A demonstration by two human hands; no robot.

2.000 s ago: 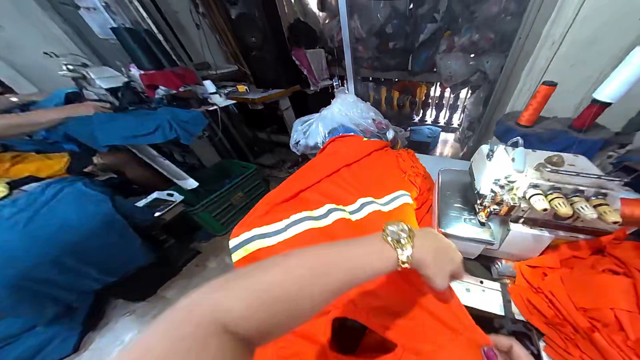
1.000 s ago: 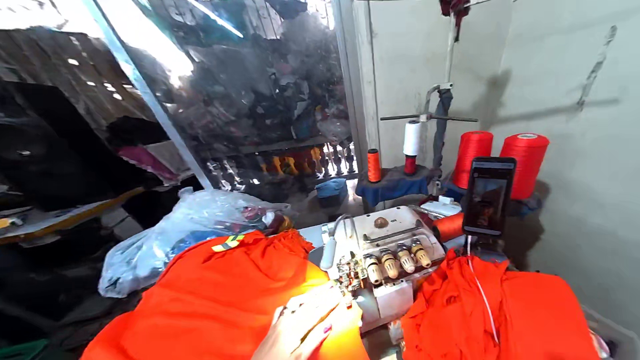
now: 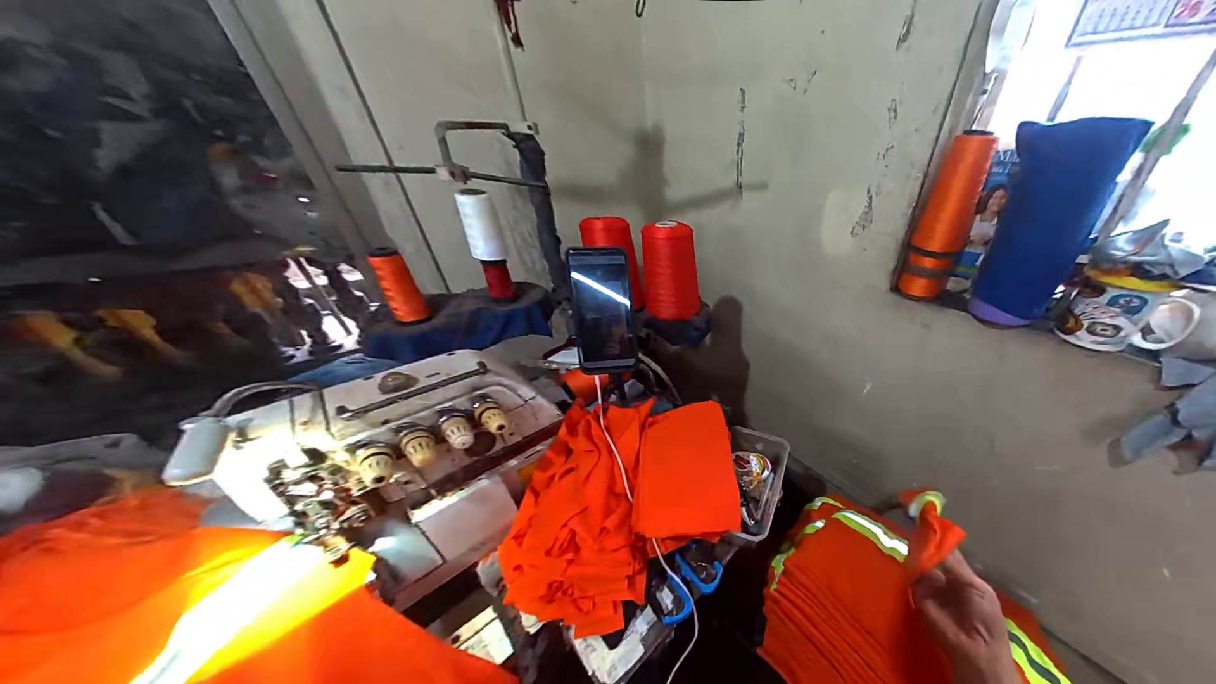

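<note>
My right hand (image 3: 959, 608) pinches the corner of an orange fabric piece with a reflective band, lifting it off a stack of orange pieces with yellow-silver strips (image 3: 836, 608) at the lower right. My left hand is out of the frame. At the lower left, a large orange garment with a bright reflective stripe (image 3: 228, 608) lies against the needle area of a white overlock sewing machine (image 3: 456, 380). Right of the machine are a crumpled heap of orange fabric (image 3: 579, 522) and a flatter folded orange piece (image 3: 689, 470), with a white cable across them.
A phone (image 3: 603, 309) stands upright behind the fabric. Thread cones, red (image 3: 670, 271), white (image 3: 480, 225) and orange (image 3: 399, 285), stand behind the machine. Blue-handled scissors (image 3: 676, 594) and a clear plastic box (image 3: 760, 480) are by the heap. A wall (image 3: 817, 380) bounds the right side.
The view has swung right, bringing the striped stack into sight. A hand that was on the orange garment beside the machine one second ago is no longer seen there; my right hand now grips a piece at the stack.
</note>
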